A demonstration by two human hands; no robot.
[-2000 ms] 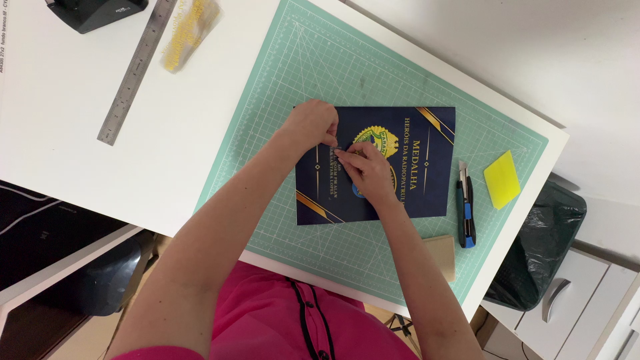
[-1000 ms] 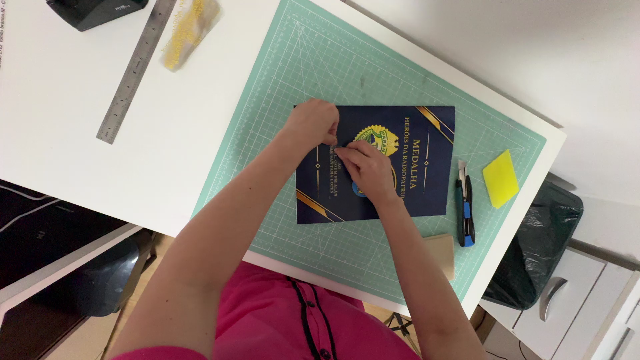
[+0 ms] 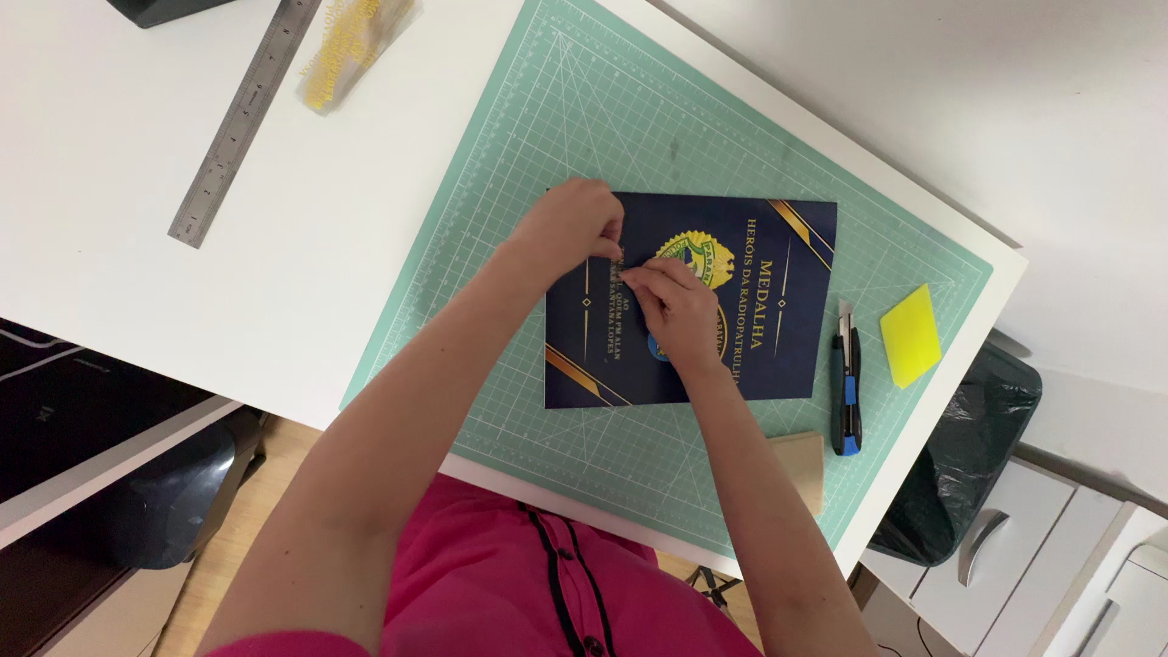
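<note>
A dark navy printed cover or sheet (image 3: 794, 356) with gold corner stripes, lettering and emblems lies on a green cutting mat (image 3: 730, 155). My left hand (image 3: 579, 224) rests on its left part, thumb and fingers pinched together over the small lettering. Close beside it, my right hand (image 3: 675, 306) has its fingertips pinched at the same lettering and partly covers the emblems. Whether either pinch holds something small cannot be seen. Right of the sheet lies a black and blue snap-off utility knife (image 3: 849, 383), its blade showing.
A yellow flat piece (image 3: 911, 336) lies near the mat's right edge, and a beige piece (image 3: 801, 465) is partly under my right forearm. On the white table (image 3: 119, 182) are a steel ruler (image 3: 242, 128) and clear plastic with yellow lettering (image 3: 351, 55). A bin with a black bag (image 3: 967, 447) stands beyond the edge.
</note>
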